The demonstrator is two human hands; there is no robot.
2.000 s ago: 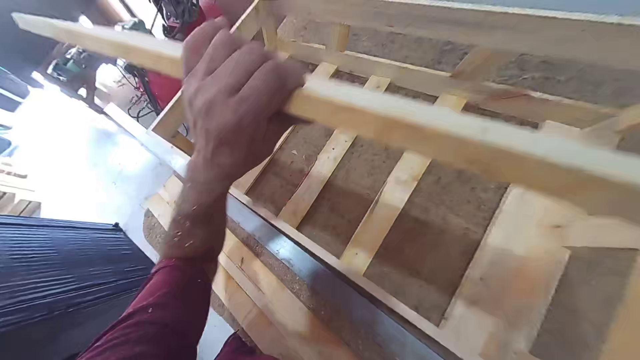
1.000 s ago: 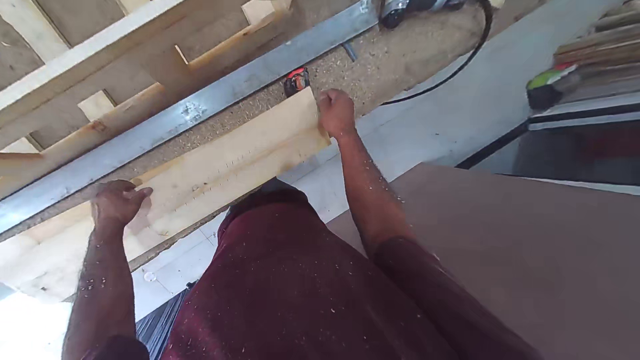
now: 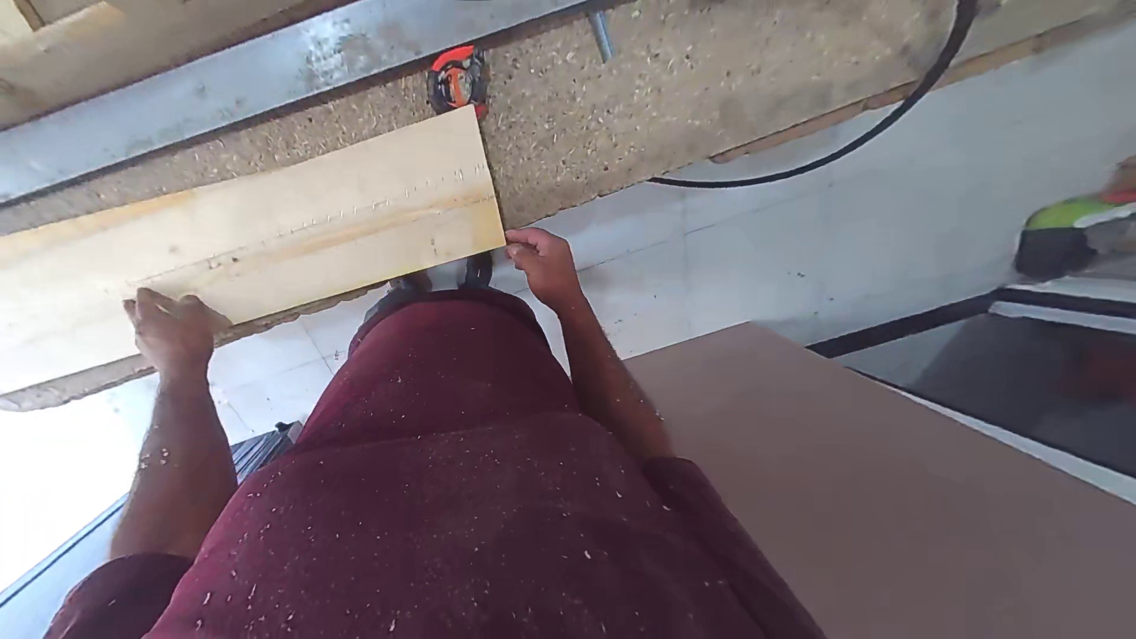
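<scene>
A pale wooden board (image 3: 337, 213) lies along the near edge of a particleboard work surface (image 3: 621, 115). My left hand (image 3: 173, 328) rests on the board near its front edge, fingers on the top face. At the board's right front corner is my right hand (image 3: 546, 266), thumb and fingers pinching the corner. An orange and black tape measure (image 3: 459, 82) sits just behind the board's right end. Behind the board runs a long metal straightedge or bar (image 3: 302, 53), and a short metal rod (image 3: 602, 35) lies to the right of the tape measure.
A black cable (image 3: 852, 146) loops over the surface's right front edge. A large brown panel (image 3: 852, 479) stands at my right, with a dark glossy surface (image 3: 1029, 382) beyond it. Part of a wooden frame (image 3: 106, 44) shows at the upper left. White floor tiles lie below.
Two seconds ago one hand held a wooden strip over the slatted frame; that strip is out of view. Since one second ago, my right hand has shifted to the board's near corner. The view has swung widely.
</scene>
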